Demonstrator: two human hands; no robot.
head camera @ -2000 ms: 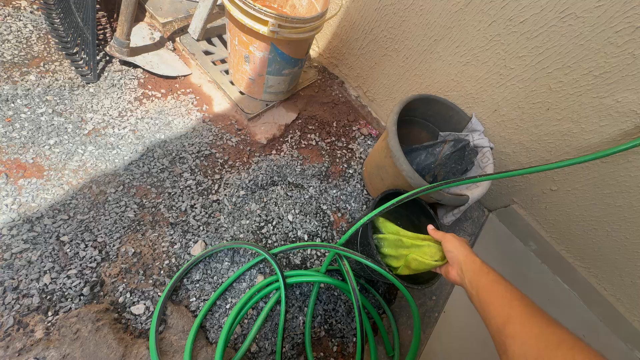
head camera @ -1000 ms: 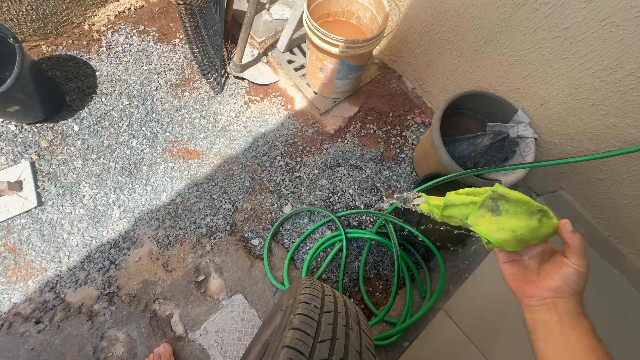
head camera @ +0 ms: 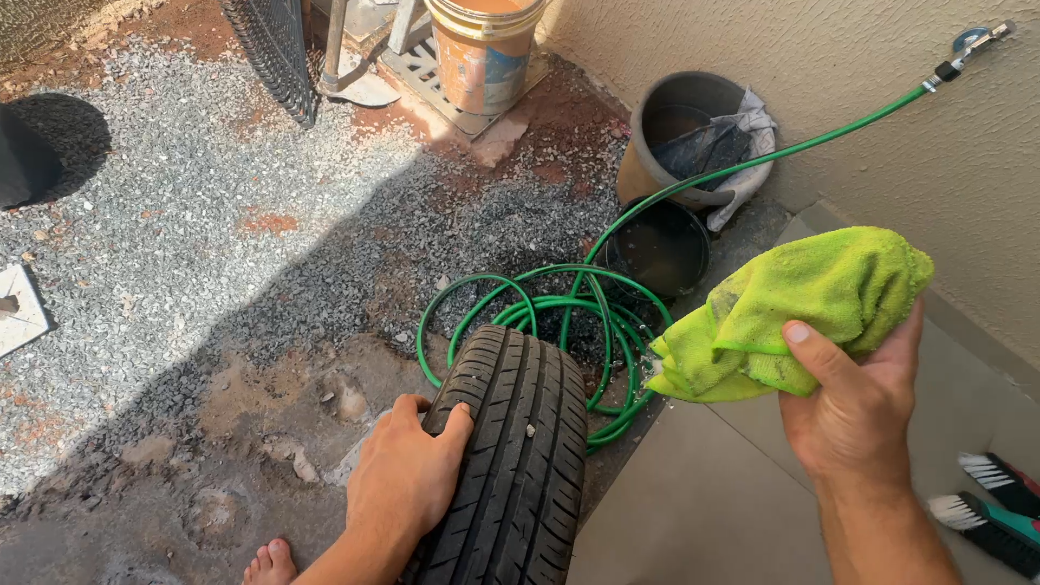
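Note:
My right hand [head camera: 853,398] holds a wet, bunched yellow-green microfibre cloth [head camera: 800,313] at the right, its thumb across the front and water at the cloth's left end. At the lower centre my left hand [head camera: 410,467] grips the left edge of an upright black rubber tyre [head camera: 516,455], thumb on the tread. A small stone sits in the tread. Behind the cloth and tyre stands a small black bucket [head camera: 660,248] of murky water. A coiled green garden hose [head camera: 532,305] lies beside it and runs up to a wall tap [head camera: 971,49].
A larger bucket [head camera: 638,175] with grey rags stands against the wall. Farther back are a paint bucket [head camera: 483,69] on a drain grate, a hoe [head camera: 361,85] and a black rake [head camera: 276,57]. Two brushes [head camera: 987,520] lie on the tiles at the lower right. A bare foot shows at lower left.
My right hand has lifted the cloth out of the small black bucket, where the oldest frame shows it. My left hand has come into view on the tyre. The view has shifted.

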